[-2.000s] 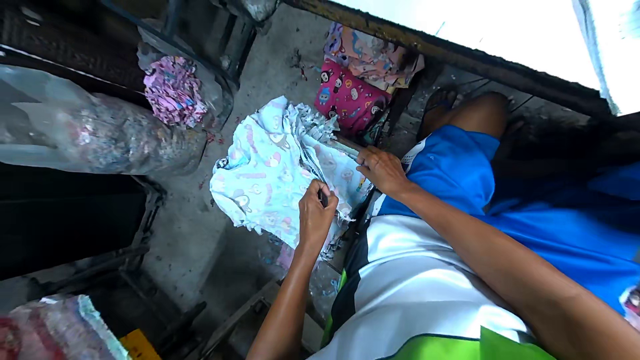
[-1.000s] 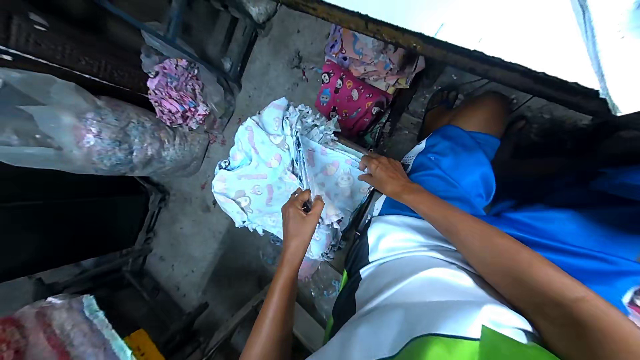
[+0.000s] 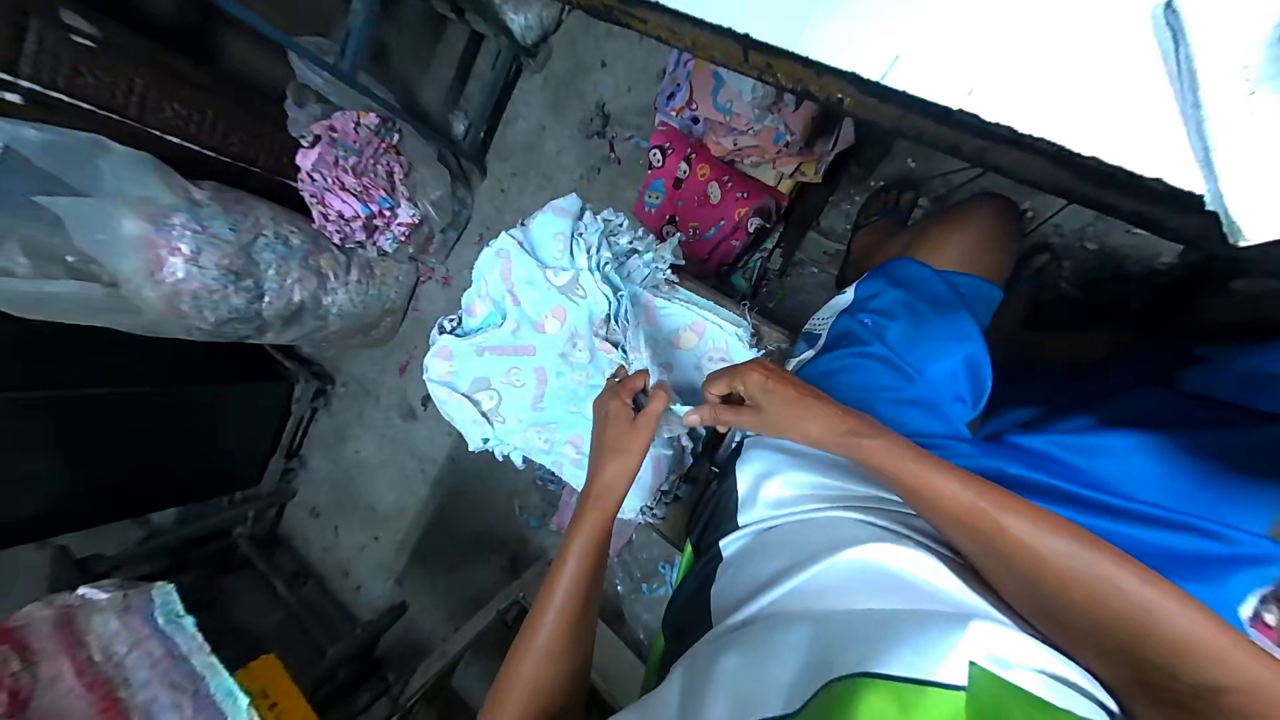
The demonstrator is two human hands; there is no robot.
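Note:
A stack of light blue printed cloth pieces [image 3: 530, 350] with frayed edges lies in front of me, folded over along a ruffled ridge. My left hand [image 3: 628, 410] is at the lower part of this ridge, its fingers closed around a small dark object, mostly hidden, that I cannot identify. Close to its right, my right hand [image 3: 745, 402] pinches a pale edge of the cloth between thumb and forefinger. The two hands are nearly touching.
Folded pink printed cloth [image 3: 705, 200] lies beyond the stack. At left are a clear plastic bag of scraps [image 3: 270, 270] and a pink cloth bundle [image 3: 358, 180]. A white-topped table [image 3: 900, 60] edges the upper right. A yellow object [image 3: 272, 690] shows at lower left.
My right hand has moved from the upper right edge of the blue cloth down toward my left hand, and its fingers now pinch a cloth edge.

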